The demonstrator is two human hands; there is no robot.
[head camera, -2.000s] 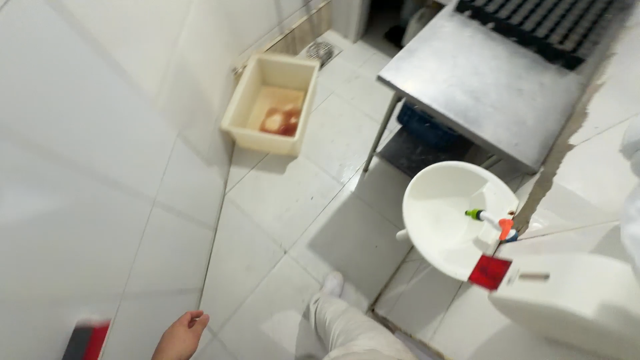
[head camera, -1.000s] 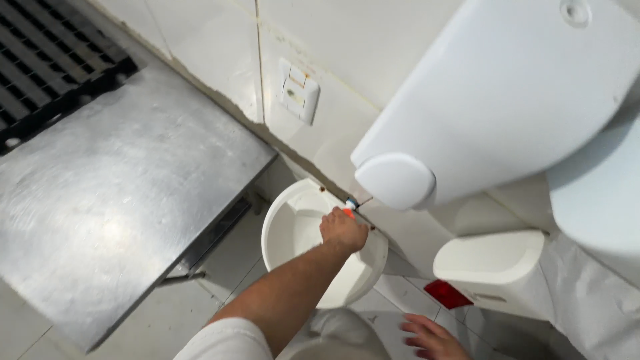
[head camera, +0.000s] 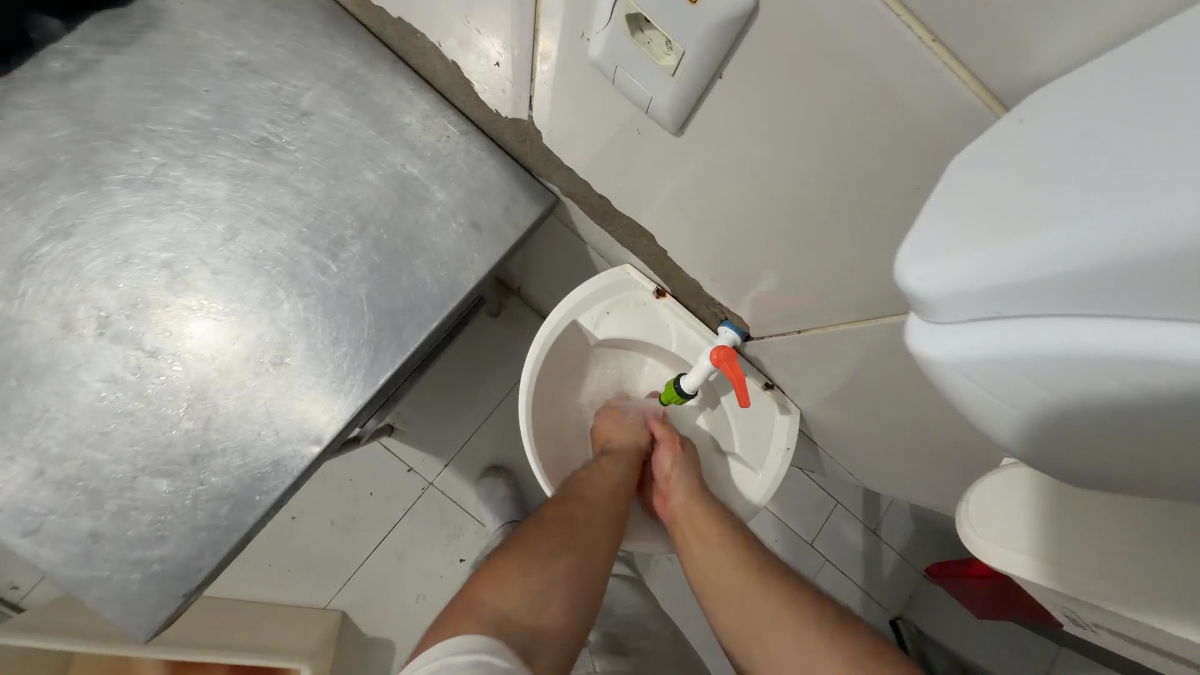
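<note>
Both of my hands are together inside a white wall basin (head camera: 553, 394), under a white plastic tap (head camera: 698, 370) with an orange lever (head camera: 731, 375) and a green nozzle (head camera: 677, 391). My left hand (head camera: 621, 429) is curled below the nozzle, where water seems to run over it. Against it on the right lies my right hand (head camera: 673, 464), its fingers partly hidden. No object shows in either hand, and how far the fingers are closed is not clear.
A scratched steel table (head camera: 234, 281) reaches close to the basin on the left. White dispensers (head camera: 1059, 281) hang at right, near a cream bin (head camera: 1078, 544). A wall socket (head camera: 656, 47) is above. At lower left stands a cream tub (head camera: 281, 633).
My left hand, at the tap's lever one second ago, is now below the nozzle. My right hand has come from outside the basin to join it. The view has moved closer to the basin.
</note>
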